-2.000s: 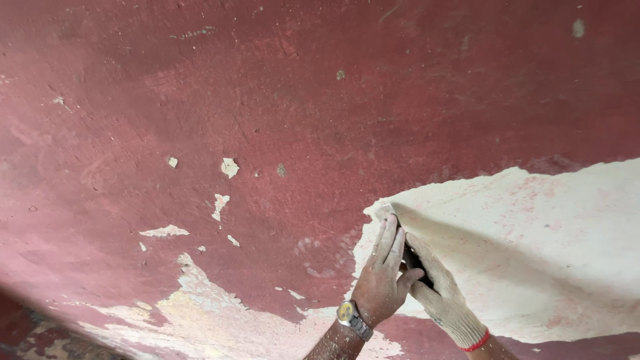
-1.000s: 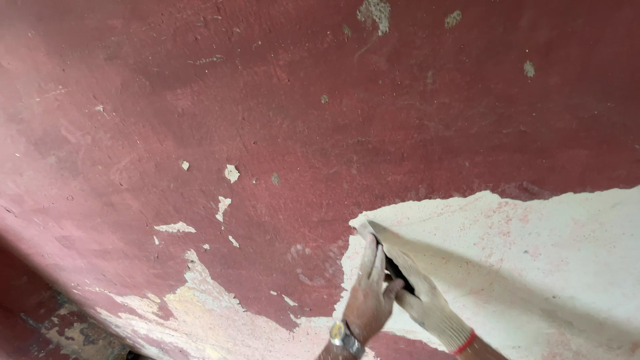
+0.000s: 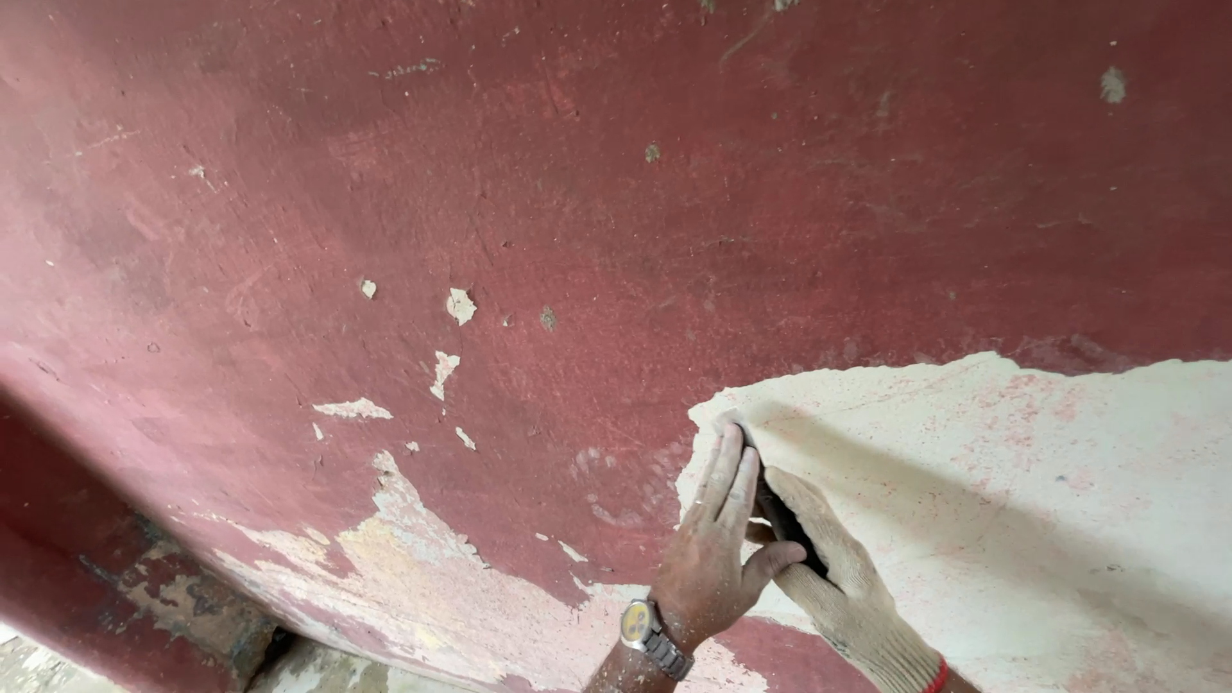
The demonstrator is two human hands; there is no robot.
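A dark-handled scraper (image 3: 787,523) lies against a wall of red paint (image 3: 539,192), its tip at the left end of a bare whitish patch (image 3: 962,443). My right hand (image 3: 837,568), in a cream knitted glove with a red cuff edge, is closed around the handle. My left hand (image 3: 707,553) is bare and dusty, with a metal wristwatch (image 3: 654,638) at the wrist. Its fingers press flat along the blade end, and its thumb rests on the handle. The blade is mostly hidden under the fingers.
Small chipped spots (image 3: 461,306) dot the red paint left of the hands. A larger peeled, pale area (image 3: 414,549) runs along the lower left. At the bottom left corner stand a red projecting wall part (image 3: 87,558) with a worn base and a pale, flaked surface (image 3: 322,669).
Both hands stay on the scraper at the left end of the whitish patch. The view has shifted somewhat; no other change is plain.
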